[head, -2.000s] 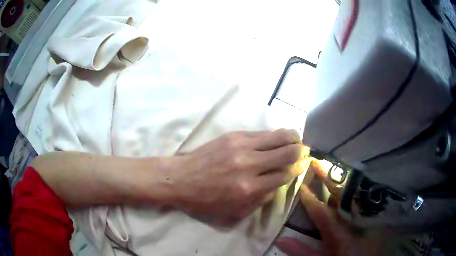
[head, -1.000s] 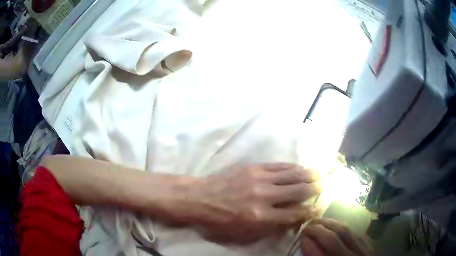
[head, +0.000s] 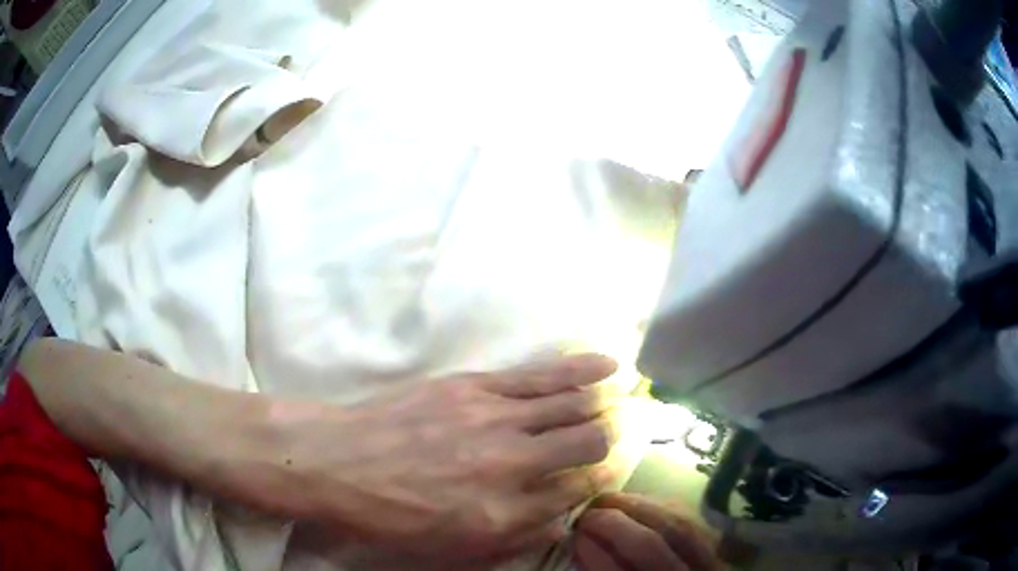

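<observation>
A cream cloth (head: 335,279) spreads in soft folds over the machine table, its near edge running to the lit sewing area. My left hand (head: 469,457) lies palm down on it, fingertips beside the bright glow at the presser foot. Its thumb is hidden, so its grip cannot be told. My right hand (head: 642,541) is at the bottom, partly cut off and shadowed, its fingers closed at the cloth's edge just below my left fingers. The white-grey machine head (head: 781,245) stands at the right. Glare hides the needle.
Small dark metal parts (head: 781,480) sit under the machine head, right of the glow. The white table edge (head: 67,78) shows at the upper left, with a beige object with a dark red disc (head: 45,28) beyond it. A red sleeve (head: 45,480) covers my left forearm at the lower left.
The view has shifted. The cloth now covers the dark-outlined plate left of the machine head, which showed before. My left hand is flatter and lower than two seconds ago; both hands stay beside the glow.
</observation>
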